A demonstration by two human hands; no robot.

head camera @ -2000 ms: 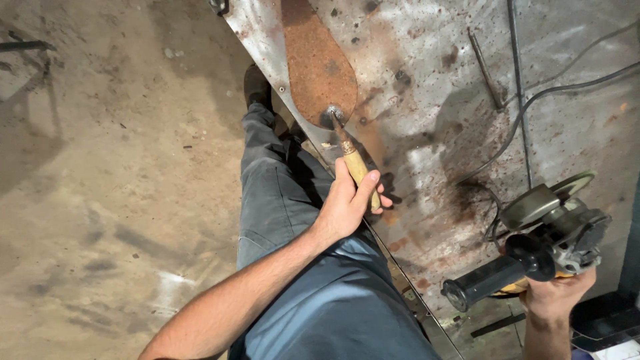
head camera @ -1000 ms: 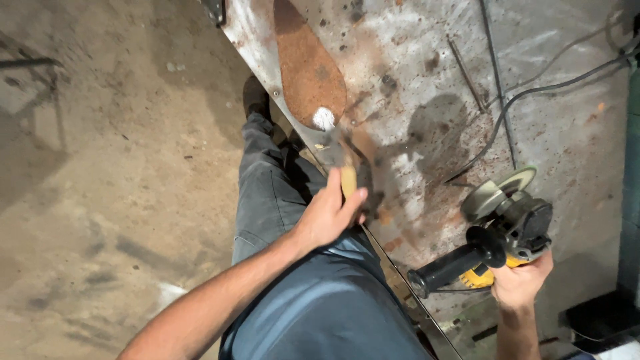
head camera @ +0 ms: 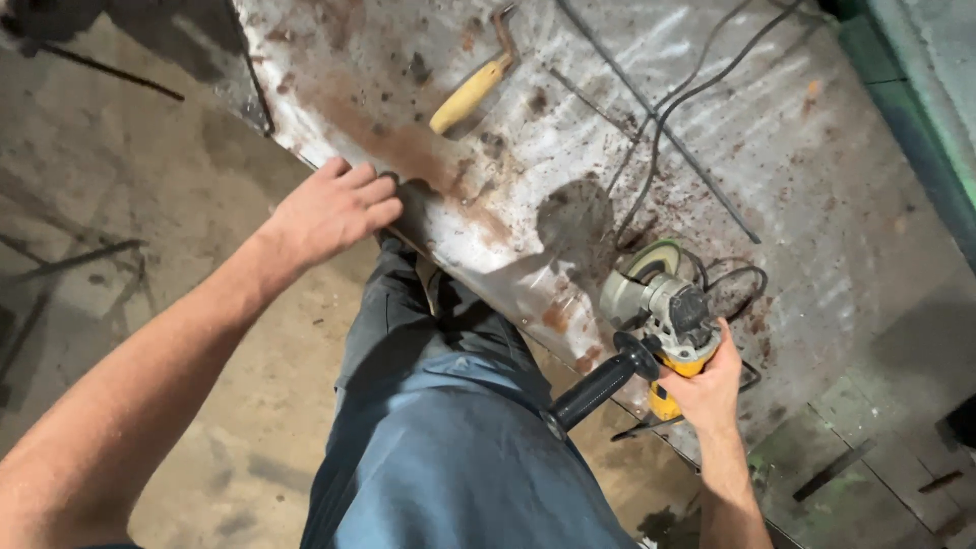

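My left hand (head camera: 343, 202) is at the near edge of the metal tabletop, fingers bent over it; whether it grips anything is hidden. Beyond it, a pale wooden handle (head camera: 467, 97) with a cranked metal shank (head camera: 504, 34) lies loose on the metal. My right hand (head camera: 709, 381) is closed round the yellow and black body of an angle grinder (head camera: 682, 358). The grinder's disc (head camera: 656, 259) and guard (head camera: 621, 299) point away from me over the tabletop, and its black side handle (head camera: 598, 393) points toward my body.
Dark cables (head camera: 667, 114) cross the stained metal tabletop (head camera: 823, 290). A thin metal rod (head camera: 587, 95) lies near them. A green surface (head camera: 900, 99) borders the far right. Dark bars (head camera: 84, 259) stand over the floor at left, and a dark strip (head camera: 833, 470) lies at lower right.
My left hand has let go of the wooden handle and moved to the tabletop's edge. The rusty pear-shaped blade seen earlier beyond the handle is out of sight. The view has shifted.
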